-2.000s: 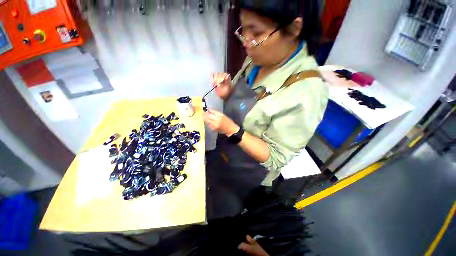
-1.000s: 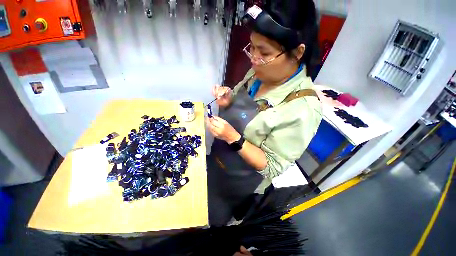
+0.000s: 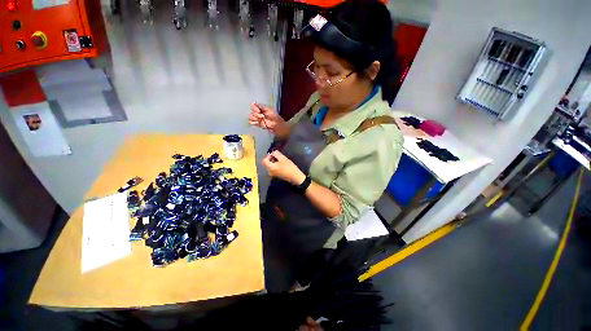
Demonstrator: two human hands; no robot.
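A thick sheaf of long black leather strips (image 3: pixel 350 302) lies across the bottom edge of the view, its ends fanning out at the right. My right hand (image 3: pixel 311 324) shows only as a few fingers at the bottom edge, closed on the strip bundle. The rest of this hand is cut off. My left hand is out of view. Just beyond the bundle, a heap of shiny small black parts (image 3: pixel 188 210) lies on a yellow-topped table (image 3: pixel 152 288).
A person (image 3: pixel 356 155) stands at the table's right side, hands raised near a white pot (image 3: pixel 233 147). A paper sheet (image 3: pixel 105 233) lies on the table. An orange machine panel (image 3: pixel 48 32) is upper left. A white side table (image 3: pixel 453 169) holds black pieces and a pink block (image 3: pixel 433 127).
The view has shifted, and the side table and wall rack now appear farther left. The person's raised hand has moved away from the other hand. Less of my right hand shows at the bottom edge.
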